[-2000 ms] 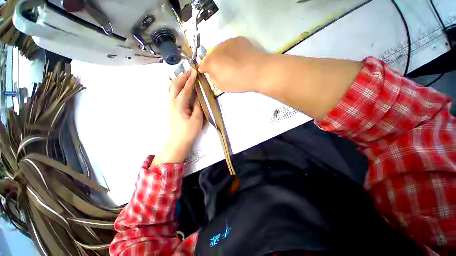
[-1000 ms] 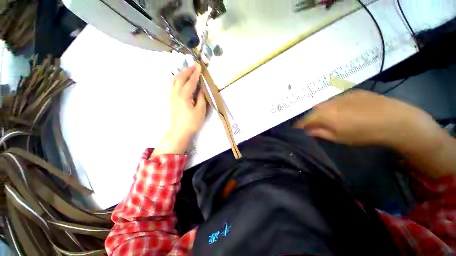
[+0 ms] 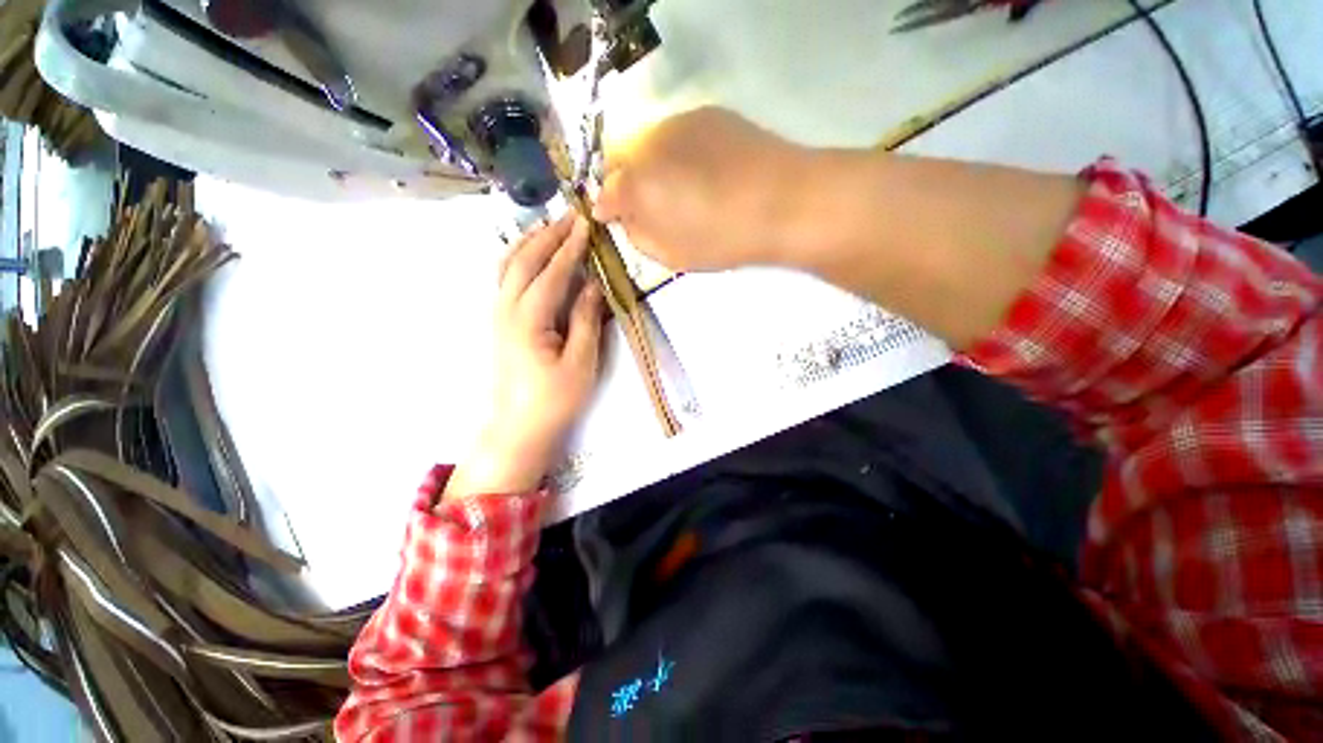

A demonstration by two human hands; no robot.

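A narrow brown strap (image 3: 639,343) runs from under the needle area of the sewing machine (image 3: 276,109) down the white table. Its lower end lies on the table near the front edge. My left hand (image 3: 546,349) lies flat on the table, its fingertips pressing the strap's left side just below the needle area. My right hand (image 3: 694,189) is bent at the strap's right side, fingertips close to the presser foot (image 3: 585,171). What the right fingertips hold, if anything, is hidden. A dark round knob (image 3: 528,177) is beside the needle area.
A large bundle of brown straps (image 3: 116,559) hangs at the left of the table. A tool with a red part (image 3: 950,12) lies on the machine bed at the top. A dark cable (image 3: 1187,90) curves at the right. Ruler marks (image 3: 856,349) line the front table edge.
My right hand moved away to the lower right and is now back beside the needle area. The strap has fed up into the machine, its lower end now higher. My left hand stays on it.
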